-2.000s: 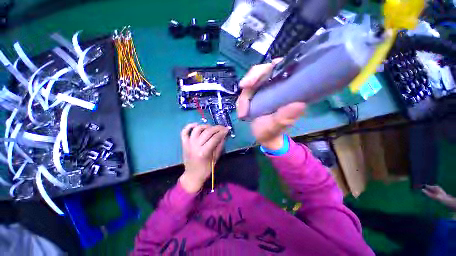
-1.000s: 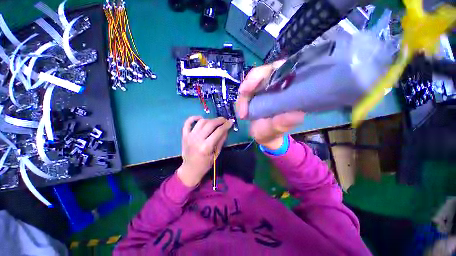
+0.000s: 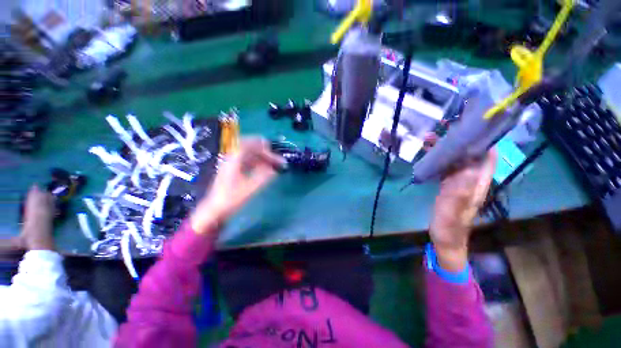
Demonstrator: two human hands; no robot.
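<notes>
The black camera body lies on the green mat in front of me, blurred. My left hand is raised at its left, fingertips bent near its left edge; blur hides whether they hold anything. My right hand, with a blue wrist band, is at the right beside the lower end of a grey electric screwdriver on a yellow cord. The hand overlaps the tool, but its grip is unclear. A second grey screwdriver hangs upright right of the body. Yellow-orange wires lie behind my left hand.
White flat cables cover a dark mat at left. Black cylinders stand behind the work. A screw feeder, teal block and black parts tray are at right. Another person's hand is at far left.
My left hand has moved up and left from the body's front edge; the yellow wire at it no longer shows. My right hand and screwdriver have moved right, away from the body. The view has shifted.
</notes>
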